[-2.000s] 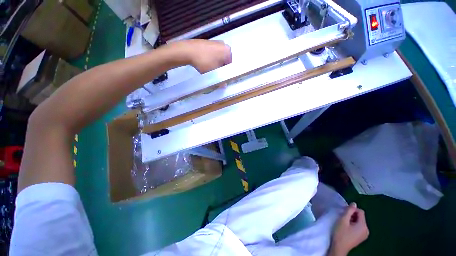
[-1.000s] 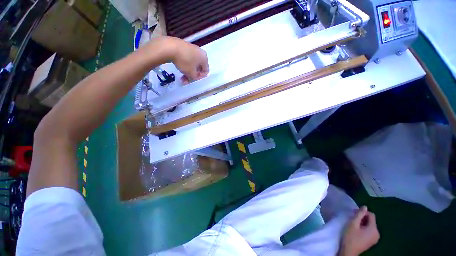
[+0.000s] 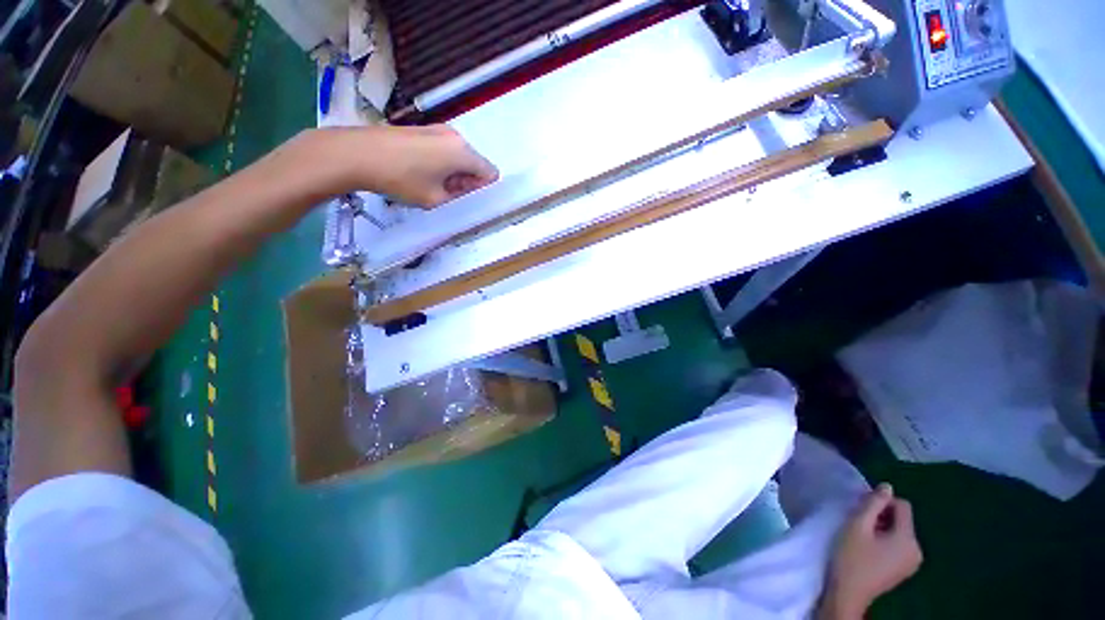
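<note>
The bar sealer (image 3: 679,269) is a white table in front of me. Its long pale sealing arm (image 3: 630,151) is raised above the brown strip (image 3: 630,224), with a gap between them. No box or bag lies on the strip. My left hand (image 3: 442,167) is curled closed at the rear left of the sealing arm, with nothing visible in it; whether it touches the arm is unclear. My right hand (image 3: 875,551) is curled closed by my leg at the lower right, with nothing visible in it.
A scrap carton (image 3: 318,406) with crumpled clear film (image 3: 406,418) stands under the sealer's left end. The control box (image 3: 951,49) shows a lit red switch. Dark rollers (image 3: 485,42) lie behind. A white sack (image 3: 982,382) is at lower right, cartons (image 3: 152,79) at upper left.
My left hand has moved left along the sealer, then slightly further left and closer to the sealing arm. The sealing arm stays raised. My right hand remains curled by my leg.
</note>
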